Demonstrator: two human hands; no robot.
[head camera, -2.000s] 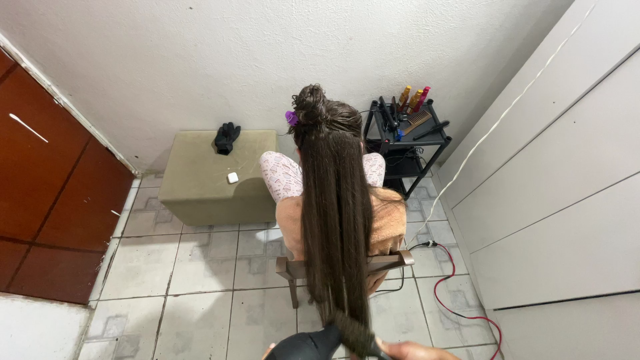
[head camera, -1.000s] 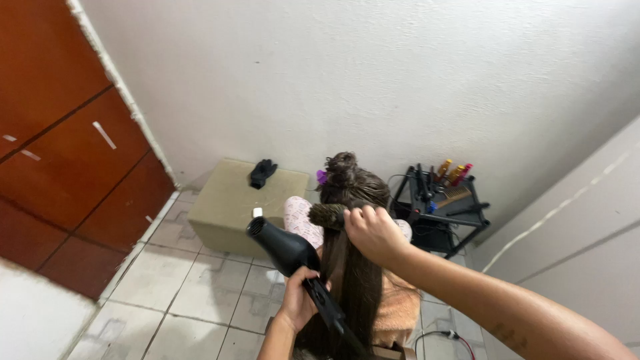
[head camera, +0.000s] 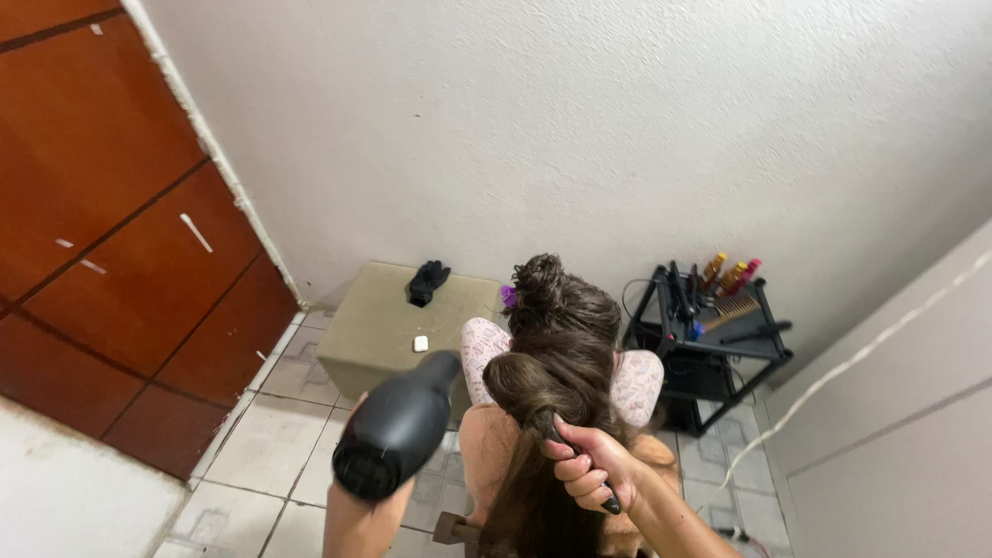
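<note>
A person with long dark hair (head camera: 570, 380) sits on a wooden chair (head camera: 457, 529), back to me; part of the hair is tied in a bun held by a purple clip (head camera: 508, 295). My right hand (head camera: 593, 465) grips the black handle of a hairbrush (head camera: 612, 504), whose head is hidden in hair wrapped over it behind the person's head. My left hand (head camera: 364, 480), mostly hidden behind a black hair dryer (head camera: 399, 426), holds it left of the hair, its narrow end near the person's left shoulder.
A beige ottoman (head camera: 368, 325) against the wall bears a black glove (head camera: 428, 283) and a small white case (head camera: 421, 343). To the right, a black cart (head camera: 709, 356) carries bottles, a comb (head camera: 732, 308) and styling tools. A white cord (head camera: 837, 380) hangs at right.
The brush, above the hair's length one second ago, is now lower and wrapped in hair. The dryer has turned, its rear now facing me. Two seconds ago both tools were at the hair's lower end.
</note>
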